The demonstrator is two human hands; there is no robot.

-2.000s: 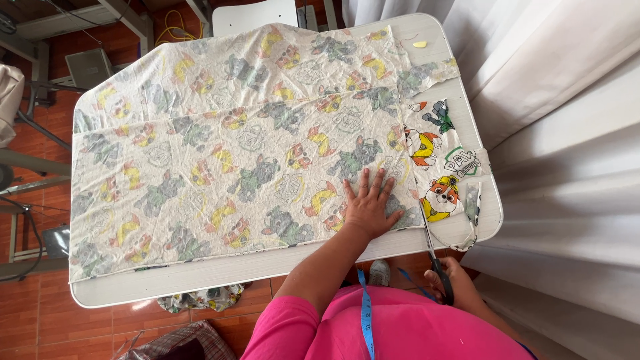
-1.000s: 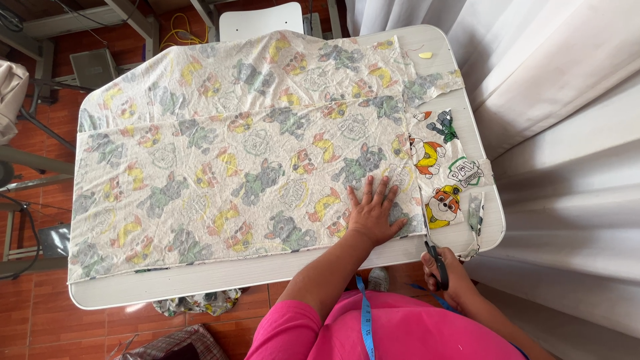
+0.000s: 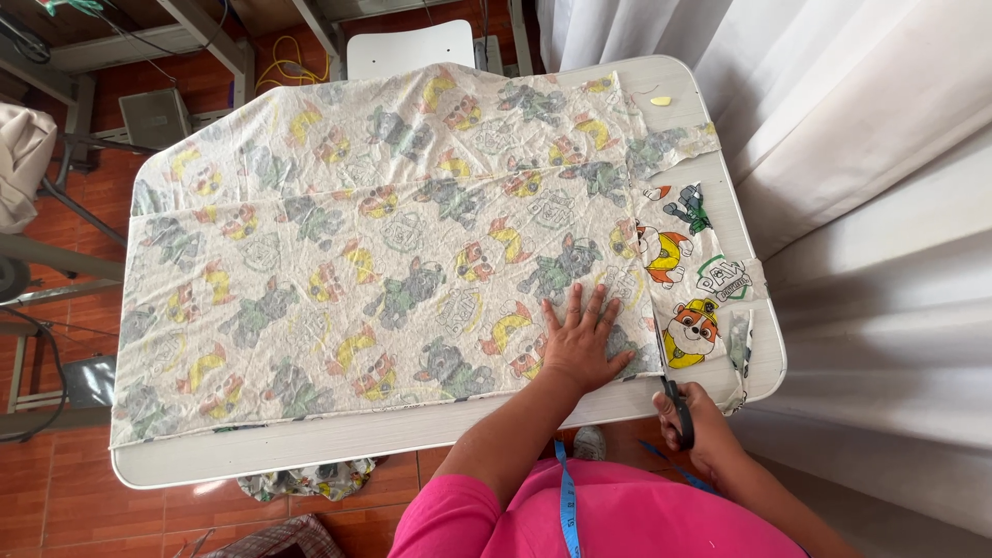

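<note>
A large piece of cartoon-dog printed fabric, its print showing faintly, lies flat on a white table. My left hand rests palm down near its lower right part, fingers spread. At the table's front edge my right hand grips black-handled scissors; their blades lie along the fabric's right edge, partly hidden. Right of the blades is brighter printed fabric, with a narrow folded strip beside it. A blue tape measure hangs over the pink shirt.
White curtains hang close along the table's right side. A white chair stands beyond the far edge. A small yellow piece lies at the table's far right. Printed fabric and a plaid cloth are on the tiled floor below.
The left hand stays flat on the fabric. The right hand still holds the scissors at the fabric's right edge, near the front; no other change is plain.
</note>
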